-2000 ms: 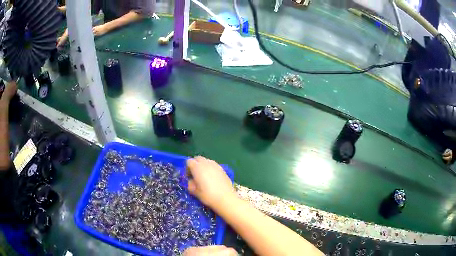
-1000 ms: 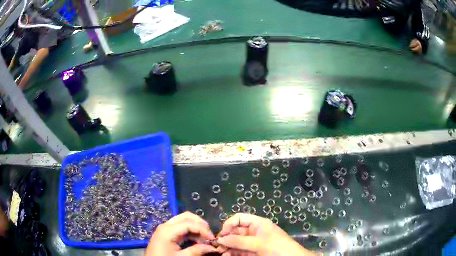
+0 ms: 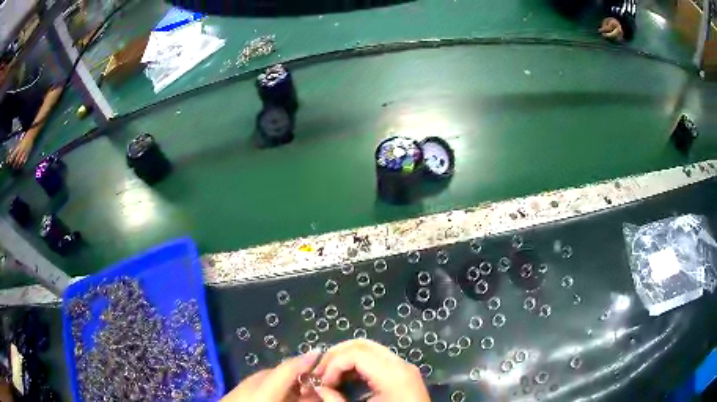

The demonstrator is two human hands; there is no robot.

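My left hand (image 3: pixel 275 383) and my right hand (image 3: pixel 373 373) meet at the bottom centre, over the dark bench. Their fingertips pinch small shiny rings (image 3: pixel 310 381) between them; how many is not clear. Many loose rings (image 3: pixel 430 338) lie scattered on the bench around and right of the hands. A blue tray (image 3: pixel 200 275) holding a heap of small shiny parts (image 3: pixel 134 345) is left of the hands. A black cylinder unit (image 3: pixel 393 184) stands on the green belt ahead, its top open, with a round cap (image 3: pixel 437 157) beside it.
A speckled white rail (image 3: pixel 487 222) separates bench and belt (image 3: pixel 314 173). More black units (image 3: pixel 148 159) stand on the belt; one at far left glows purple (image 3: pixel 49 173). A clear plastic bag (image 3: pixel 672 263) lies at right. Another person's arm (image 3: pixel 35 129) shows far left.
The view has swung right, so tray and units appear further left. Both hands now meet over the bench; two seconds ago one hand was in the tray. They still work together as one second ago.
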